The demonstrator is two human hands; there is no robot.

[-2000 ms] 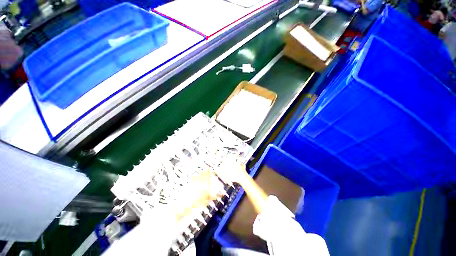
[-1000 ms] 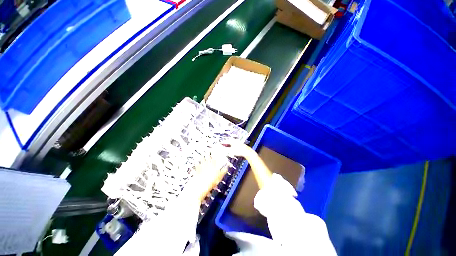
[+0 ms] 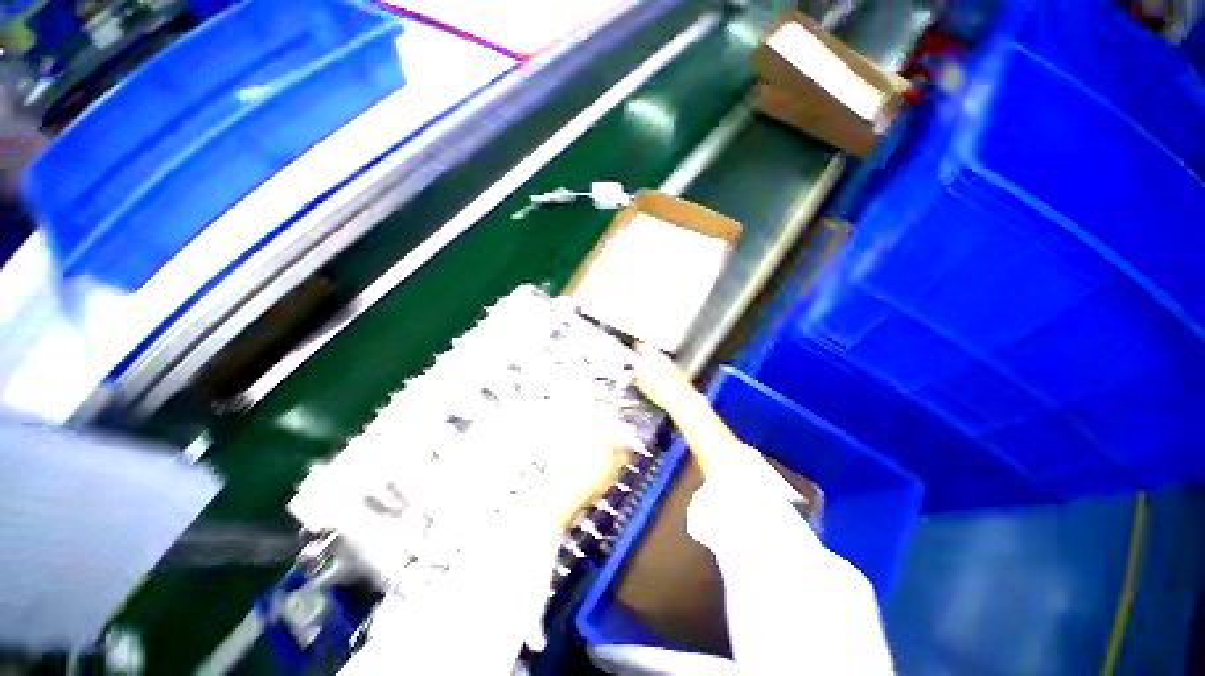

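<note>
A wide pale packing tray [image 3: 443, 423] stands in front of me, filled with white power adapters and bundled white cords. Rows of plug pins stick out along its two long edges. My left hand [image 3: 595, 486] lies low over the near right part of the tray; its fingers blend into the white and I cannot tell whether it holds anything. My right hand [image 3: 657, 376] is at the tray's far right corner, beside an open cardboard carton [image 3: 657, 277] of white parts. Its fingertips are blurred, and a small dark thing shows at them.
A single adapter with its cord [image 3: 609, 196] lies on the green belt beyond the carton. Another carton [image 3: 826, 93] stands farther off. A blue tote [image 3: 866, 508] with cardboard is at right, below large blue totes [image 3: 978, 304]. A small blue box [image 3: 307, 614] is at the lower left.
My right hand has moved from over the tray's right part to its far right corner by the carton. My left hand stays low over the tray. The camera view has shifted.
</note>
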